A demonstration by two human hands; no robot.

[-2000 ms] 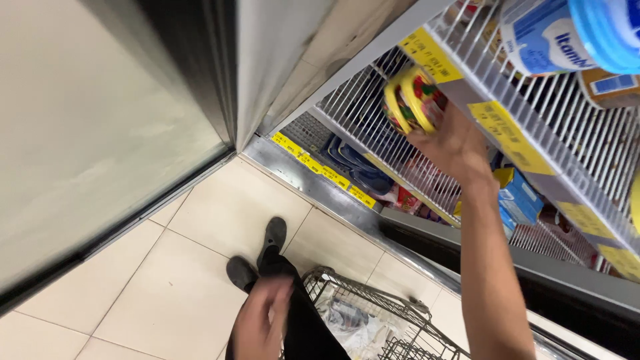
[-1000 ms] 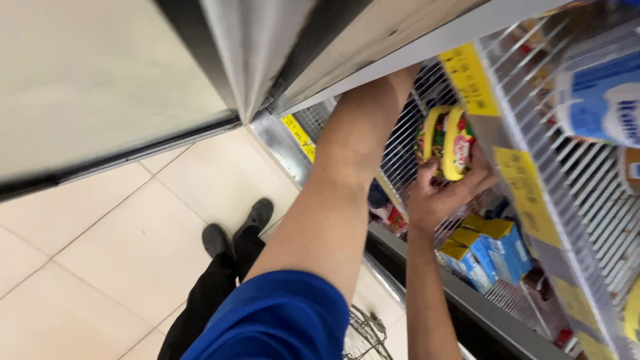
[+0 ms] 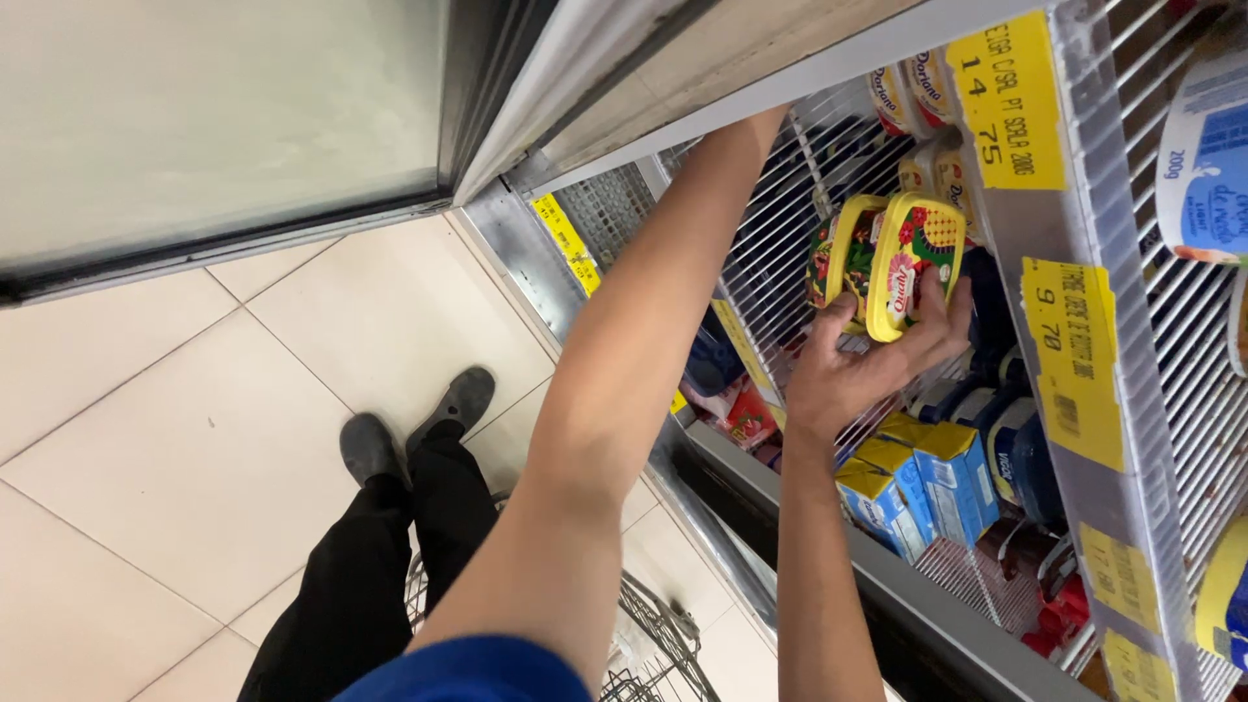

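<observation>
My right hand (image 3: 873, 361) has its fingers and thumb around a yellow Qualy margarine tub (image 3: 912, 268) with a red and green floral print, tilted on its side. A second yellow tub (image 3: 840, 249) stands against it on the far side, over the white wire shelf (image 3: 780, 263) of the fridge. My left arm stretches into the fridge across the view, and its hand is hidden behind the fridge frame. Doriana tubs (image 3: 936, 93) stand deeper on the shelf, above the yellow tubs in the picture.
Blue and yellow cartons (image 3: 921, 478) and dark blue tubs (image 3: 1019, 448) lie on a lower shelf. A shelf edge with yellow price labels (image 3: 1072, 361) runs along the right. The fridge door (image 3: 224, 127) is at upper left. A wire cart (image 3: 648, 634) stands on the tiled floor below.
My left hand, low near the cart two seconds ago, has gone into the fridge out of sight. My right hand still holds the yellow tub, which is now turned with its lid more toward me.
</observation>
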